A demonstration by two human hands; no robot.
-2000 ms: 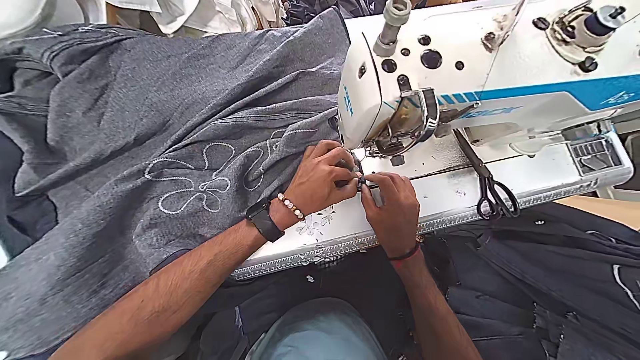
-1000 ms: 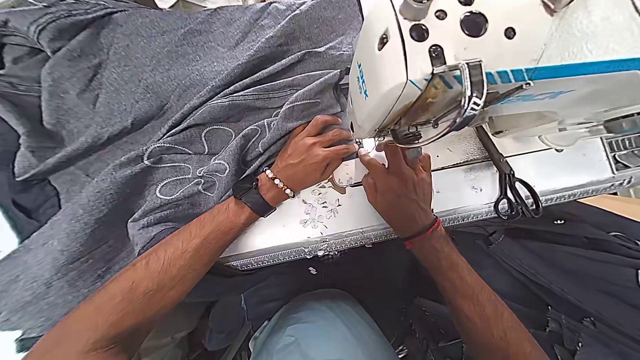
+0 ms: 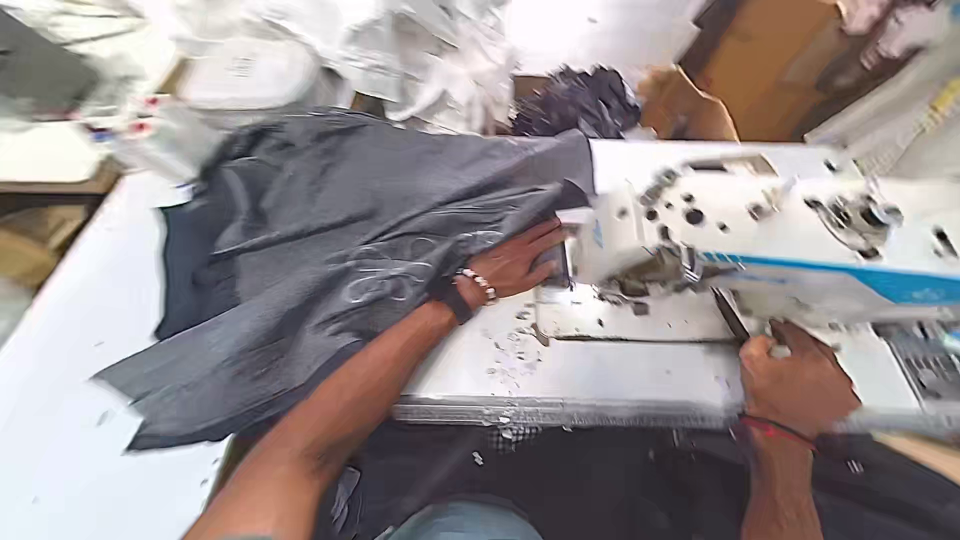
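Observation:
Grey denim fabric (image 3: 315,202) with pale stitched flower outlines is spread over the left of the table. My left hand (image 3: 517,262), wearing a beaded bracelet and a black watch, lies on the fabric's right edge, beside the needle end of a white and blue Jack sewing machine (image 3: 787,232). Its fingers are bent; whether they pinch the cloth is unclear. Under the machine arm, my right hand (image 3: 799,379) grips the handles of dark scissors (image 3: 729,315), whose blades point up and left. The image is blurred.
Thread scraps (image 3: 517,345) are scattered on the white table (image 3: 630,375). Dark fabric (image 3: 600,480) hangs below the front edge over my lap. White cloth (image 3: 442,67) and a dark bundle (image 3: 577,101) lie behind the table. A cardboard piece (image 3: 686,105) stands at the back.
My right hand has left the needle area, moved right and taken hold of the scissors. My left hand has shifted off the needle area onto the fabric edge. The view has swung to show more behind the table.

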